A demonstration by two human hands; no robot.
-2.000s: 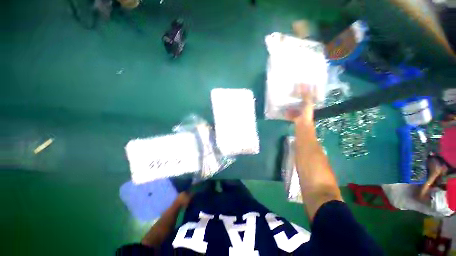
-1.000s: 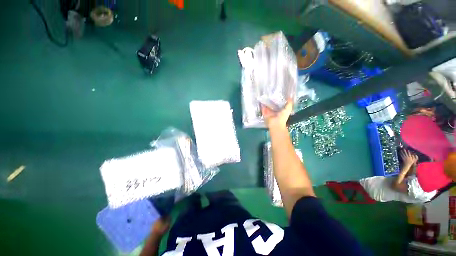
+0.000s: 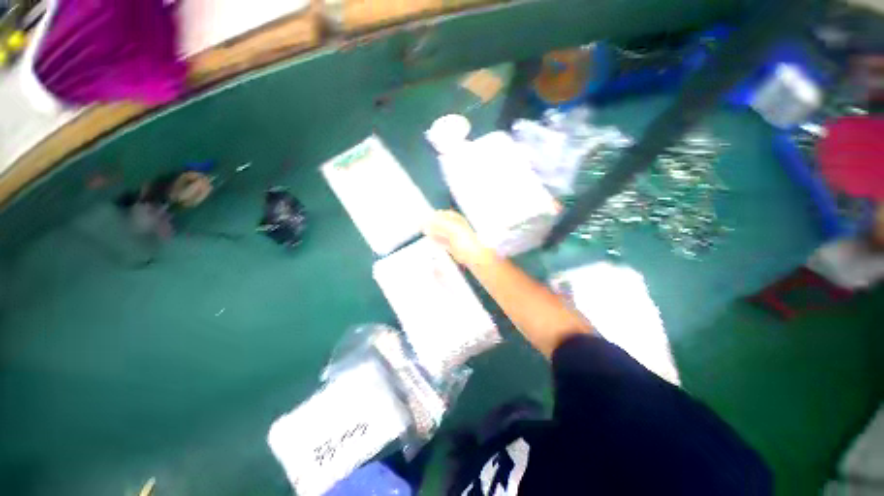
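My right hand (image 3: 454,235) is at the near right corner of a flat white bubble-wrap pack (image 3: 376,197) and grips its edge; the fingers are blurred. A second pack (image 3: 436,305) lies just nearer, close to the first. A stack of packs (image 3: 499,189) lies to the right of my hand. A pack with handwriting (image 3: 339,426) lies at the lower left, beside crumpled clear plastic bags (image 3: 412,383). Another white pack (image 3: 625,315) is right of my forearm, near the bench edge. My left hand is not in view.
Loose small circuit boards (image 3: 683,199) lie at the right, behind a dark post (image 3: 669,121). Blue bins (image 3: 805,179) stand beyond. A small black object (image 3: 282,217) lies at the left. A blue stool (image 3: 370,481) and a red stool (image 3: 800,293) show below the bench.
A pack now lies left of the stack, where the bench was bare, with my right hand at its corner. My left hand has left the view. The view has turned and shifted.
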